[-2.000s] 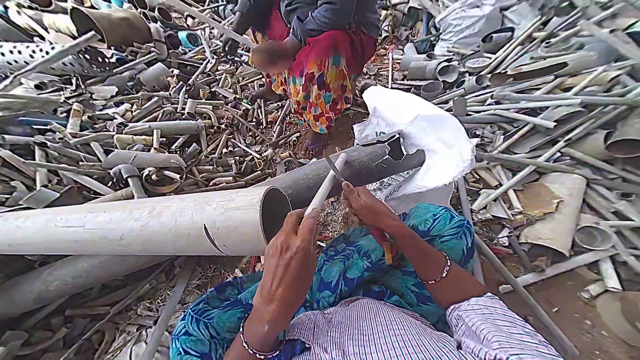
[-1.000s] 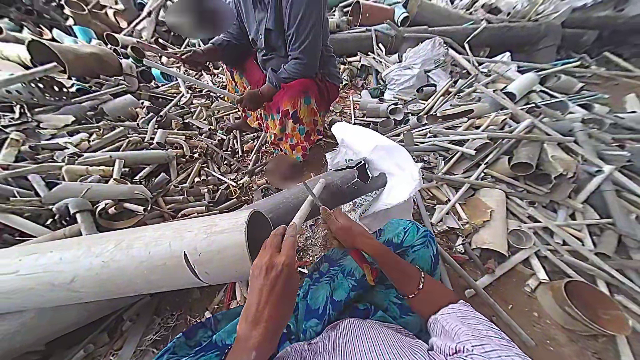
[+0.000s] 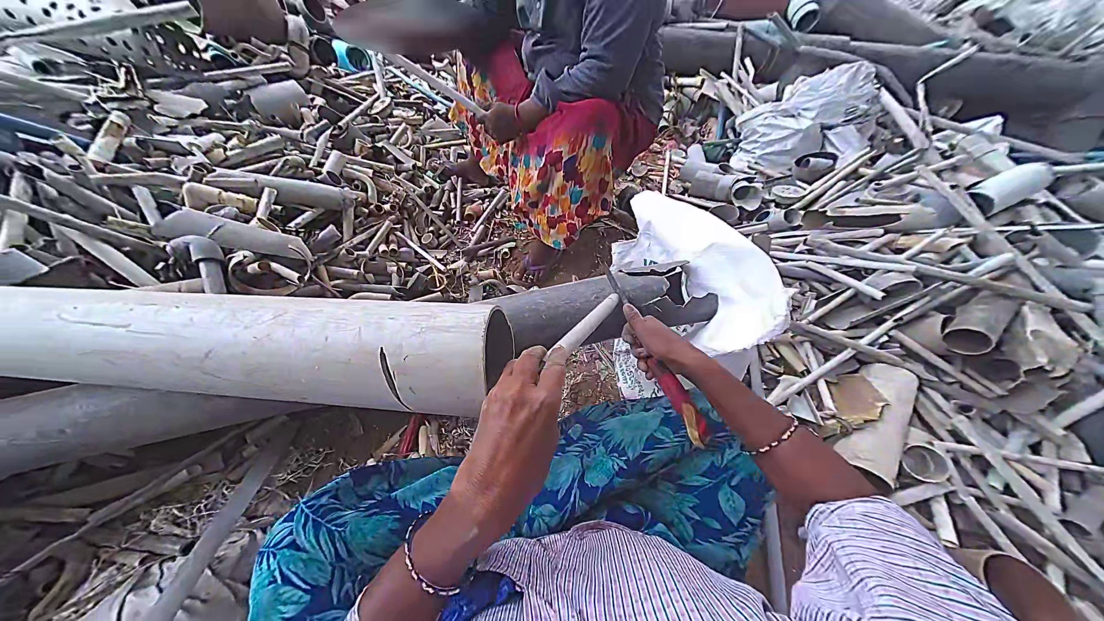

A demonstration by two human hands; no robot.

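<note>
My left hand [image 3: 517, 414] is closed around a thin white plastic pipe [image 3: 589, 321], which points up and to the right over a dark grey pipe [image 3: 569, 302]. In my right hand [image 3: 657, 341] is a knife-like tool with a narrow dark blade [image 3: 615, 286] and a red and yellow handle [image 3: 681, 405]. The blade lies close beside the pipe's upper end; whether they touch is unclear. The grey pipe has a broken, jagged end and meets the open end of a large whitish pipe [image 3: 259, 345].
A white plastic sack [image 3: 711, 267] lies behind the grey pipe's broken end. Another person [image 3: 569, 112] sits ahead, holding a thin pipe [image 3: 435, 84]. Heaps of scrap pipe [image 3: 233, 228] spread at left, and more long pipes [image 3: 914, 267] cover the ground at right.
The other person's hand, raised with the thin pipe a second ago, is now lower on their lap. My hands keep hold of the white pipe and the tool. The view has shifted slightly.
</note>
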